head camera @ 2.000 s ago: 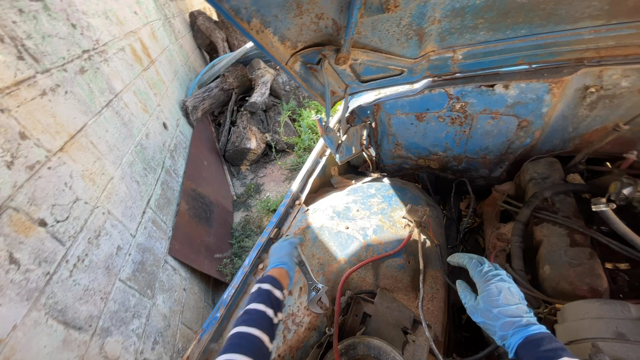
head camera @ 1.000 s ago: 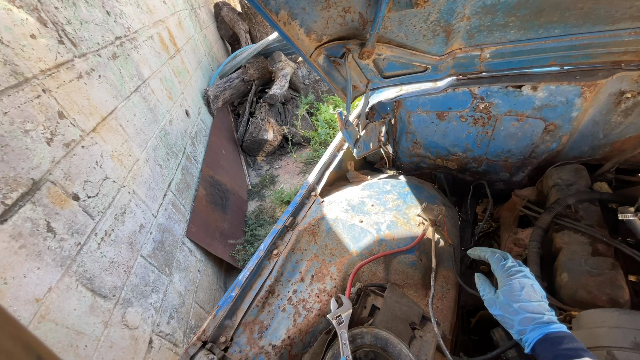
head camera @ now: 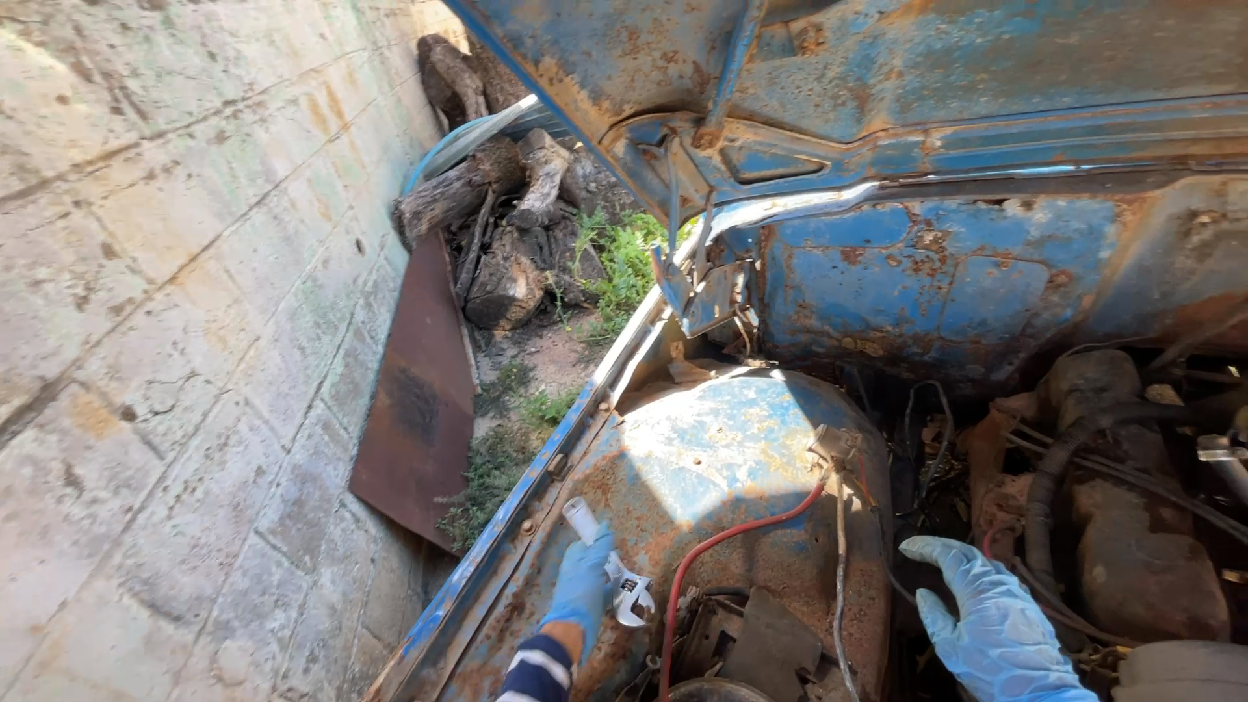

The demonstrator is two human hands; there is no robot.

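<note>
My left hand [head camera: 581, 585], in a blue glove with a striped sleeve behind it, grips an adjustable wrench [head camera: 632, 597] over the rusty inner fender [head camera: 721, 448]. The wrench's jaws point to the lower right, and a pale cylindrical end [head camera: 580, 520] sticks out beyond the fingers. A red cable [head camera: 721, 538] curves over the fender to the right of the wrench. My right hand [head camera: 994, 619], also gloved in blue, is held with thumb and fingers apart beside the engine [head camera: 1136, 507]; nothing shows between them.
The raised blue hood [head camera: 897, 88] spans the top. A block wall [head camera: 185, 322] runs along the left, with a rusty metal sheet [head camera: 414, 409] leaning near it and cut logs [head camera: 502, 278] behind. The blue fender edge [head camera: 526, 487] separates the ground from the engine bay.
The left hand, out of view a second ago with only the wrench showing at the bottom edge, is back above the inner fender with the wrench. The right hand stays beside the engine.
</note>
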